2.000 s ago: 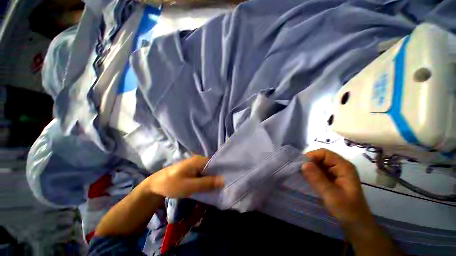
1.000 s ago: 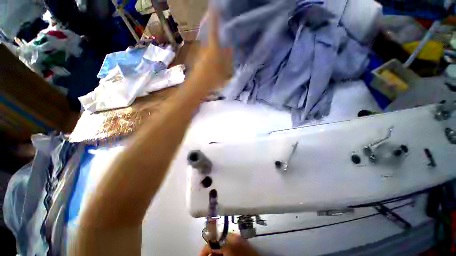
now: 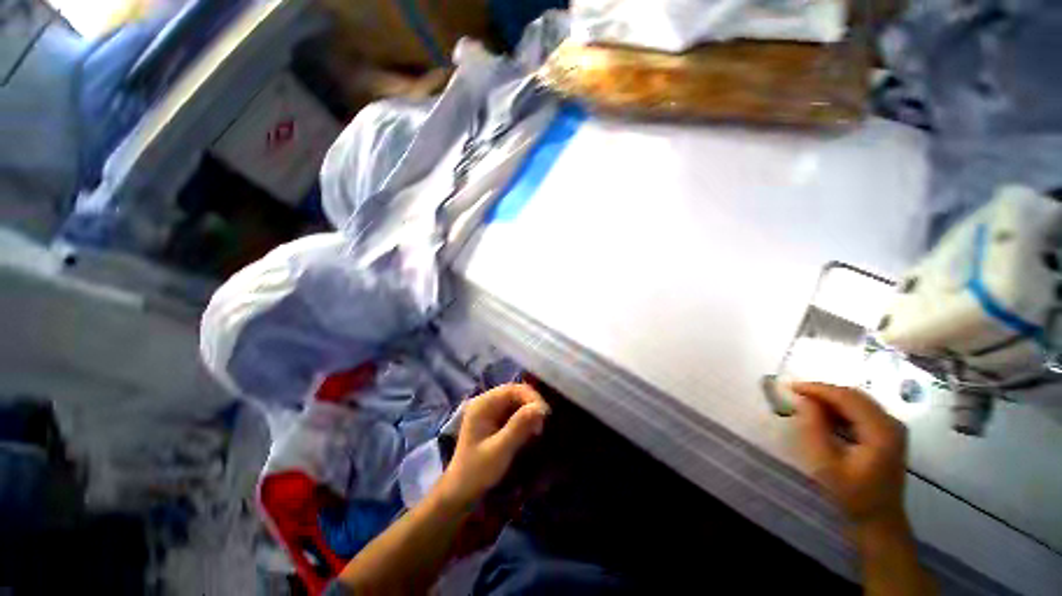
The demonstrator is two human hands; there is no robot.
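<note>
My left hand (image 3: 498, 433) is in front of the table's front edge, fingers curled together, with nothing visible in it. My right hand (image 3: 852, 440) is low over the table, left of and below the machine head, thumb and fingers bent. A small grey-green object (image 3: 778, 395) shows at its fingertips; whether it is held is unclear. The sewing machine head (image 3: 984, 279) is at the right edge, with metal parts under it and a shiny needle plate area (image 3: 829, 343) on the table. The needle is too blurred to make out.
The white table (image 3: 687, 245) has blue tape (image 3: 536, 165) at its left. A shiny brown packet (image 3: 722, 84) with white scraps lies at the back. Blue-grey cloth (image 3: 990, 146) is heaped behind the machine. Pale cloth (image 3: 396, 250) hangs at the left edge above a red crate (image 3: 294, 512).
The garment has left my hands and the table in front of the machine. My left arm has come back from reaching across toward the heap behind the machine. The view has swung left and down.
</note>
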